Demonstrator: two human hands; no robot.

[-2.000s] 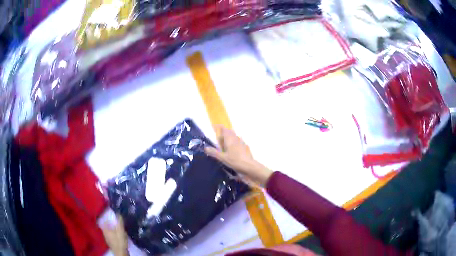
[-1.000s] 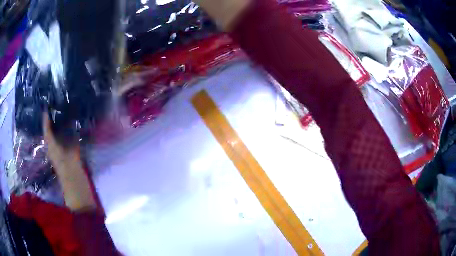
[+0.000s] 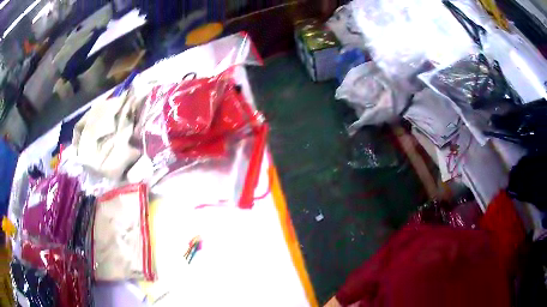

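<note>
A maroon sleeve fills the lower right. A sliver of skin, seemingly my right hand or wrist (image 3: 333, 302), shows at its lower-left end, cut off by the bottom edge; its fingers and anything held are hidden. My left hand is out of the picture. On the white table (image 3: 240, 252) lies a clear bag with red edge strips (image 3: 120, 234). A small multicoloured item (image 3: 193, 249) lies to its right. Glossy red bagged garments (image 3: 195, 114) lie farther back, beside another clear bag with a red strip (image 3: 254, 168).
Purple bagged garments (image 3: 49, 207) are stacked at the table's left. Green floor (image 3: 330, 198) separates it from a second table on the right with grey-white cloth (image 3: 375, 96), a clear bag (image 3: 471, 78) and black garments (image 3: 528, 126). A box (image 3: 318, 54) stands behind.
The view has swung right, from the white work surface to the aisle and second table. The dark bagged garment handled earlier is no longer identifiable. My left hand has left the picture.
</note>
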